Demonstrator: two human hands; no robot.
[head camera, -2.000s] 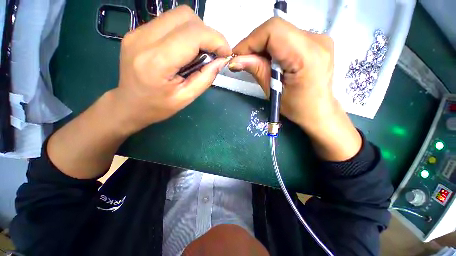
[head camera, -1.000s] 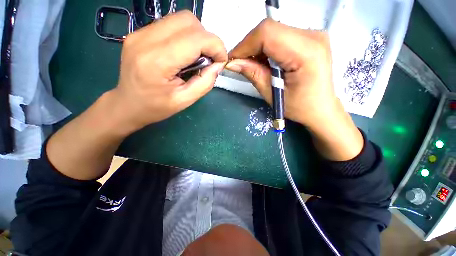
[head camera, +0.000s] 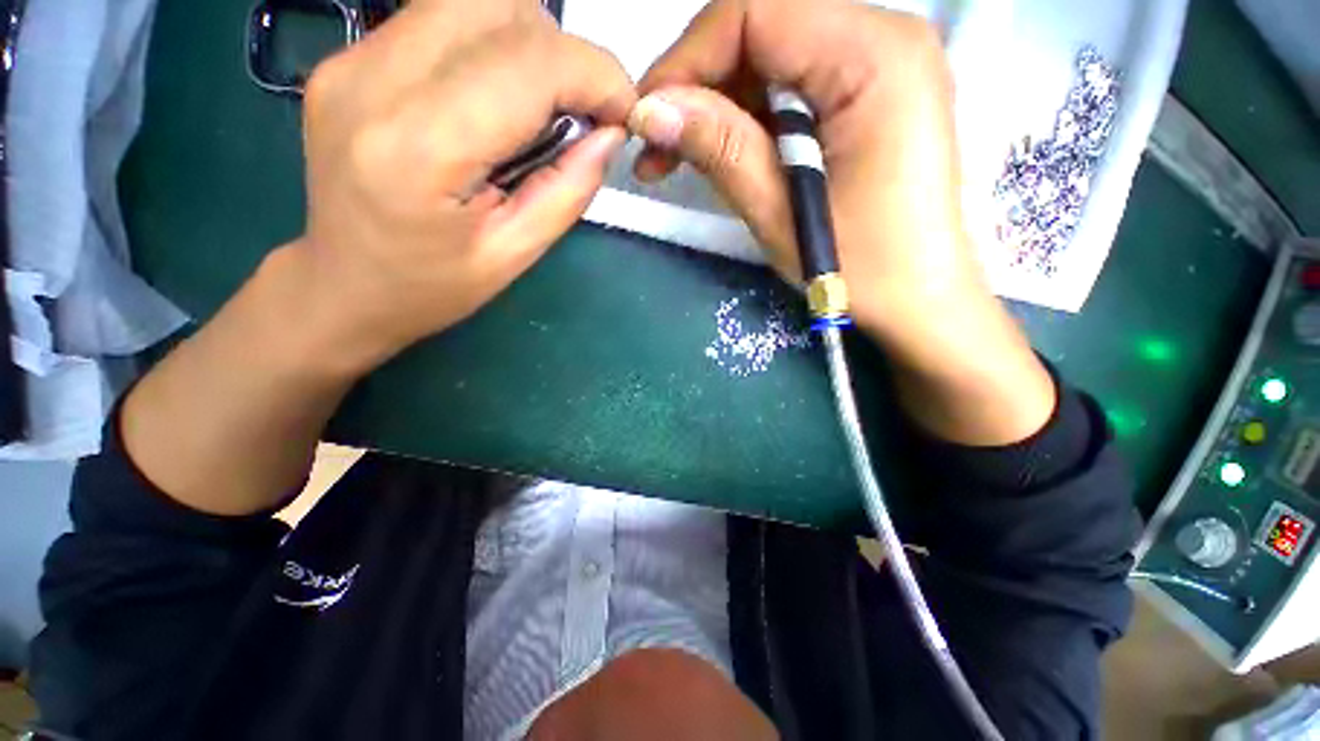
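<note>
My left hand (head camera: 420, 174) is closed around a dark shiny frame (head camera: 543, 152), mostly hidden by the fingers. My right hand (head camera: 854, 159) holds the black pen tool with white bands (head camera: 811, 203) in the crook of the hand, its brass and blue rear end toward me. My right thumb and forefinger are pinched at my left fingertips. Any tiny part between them is too small or hidden to tell. The pen's tip is hidden behind the right hand. A clear hose (head camera: 877, 507) runs from the pen toward me.
Tiny silver bits (head camera: 751, 336) lie on the green mat (head camera: 536, 377). The white tray (head camera: 680, 232) is ahead, with a silver heap (head camera: 1060, 174) at its right. A loose frame (head camera: 300, 47) is upper left, pale sheets (head camera: 94, 188) far left, the control box (head camera: 1230, 492) right.
Both hands have moved slightly up in the picture. The pen tool has tilted, and its rear end has shifted right and up with the hose. The tray and mat bits also sit slightly higher.
</note>
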